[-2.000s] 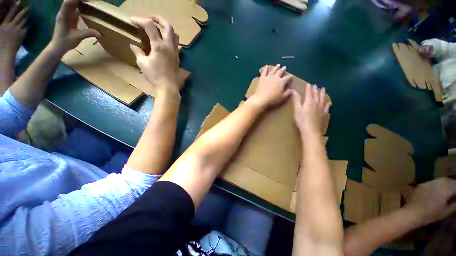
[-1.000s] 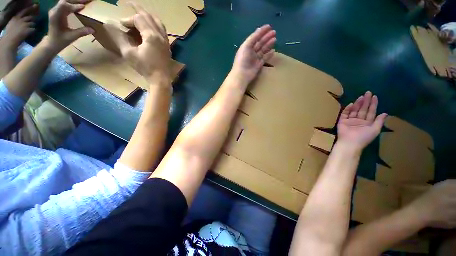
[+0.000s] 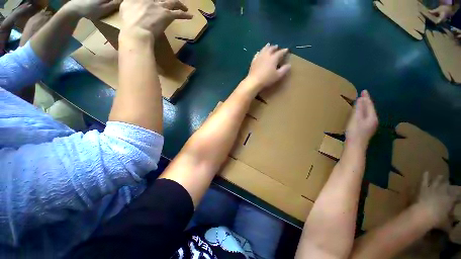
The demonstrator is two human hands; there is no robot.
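A flat brown die-cut box blank [image 3: 293, 121] lies on the dark green table in front of me, its large lid panel pointing away. Slits and a small square tab show near its right side. My left hand [image 3: 269, 67] is on the blank's far left corner, fingers slightly curled, gripping nothing that I can see. My right hand [image 3: 363, 117] is at the blank's right edge, turned on its side and slightly blurred, holding nothing visible. My left forearm covers part of the blank's left side.
At left, a person in a light blue sleeve [image 3: 76, 167] handles a part-folded box [image 3: 172, 73] beside more blanks [image 3: 189, 23]. At right, another person's blurred hand [image 3: 437, 200] is over a blank [image 3: 419, 152]. Blanks [image 3: 404, 17] are held across the table. Small scraps [image 3: 303, 46] lie beyond my blank.
The walls and flaps under my hands now lie flat and uncovered. My left hand has turned palm down onto the far left corner. My right hand has turned sideways. The left neighbour's arms have moved.
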